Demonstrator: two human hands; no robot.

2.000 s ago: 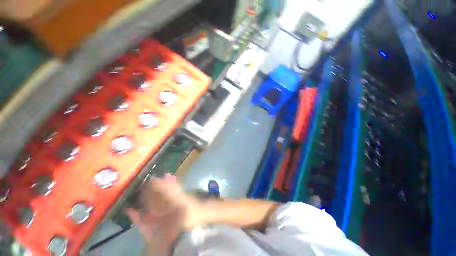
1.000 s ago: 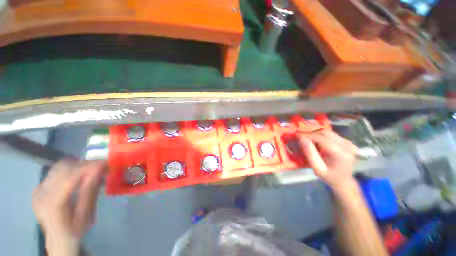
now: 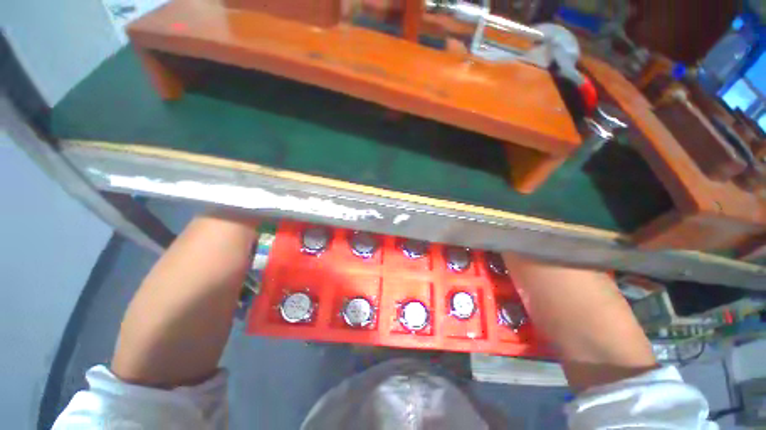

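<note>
The red-orange compartment tray (image 3: 382,335) lies just below the bench's front edge, its far part hidden under that edge. Round silver-rimmed watch heads (image 3: 414,315) sit one to a pocket in the rows that show. My left forearm reaches in over the tray's left side and my right forearm crosses its right part. Both my hands are hidden under the bench edge, so I cannot see what they touch.
The green-topped bench (image 3: 353,172) has a metal front edge. An orange-brown raised board (image 3: 361,71) carries a silver toggle clamp (image 3: 554,46) with a red handle tip. Another orange-brown fixture (image 3: 663,159) stands at right. White items lie below the tray at right.
Both hands have moved forward from the tray's sides to under the bench edge, out of sight. The view has shifted, showing more of the bench top and clamp.
</note>
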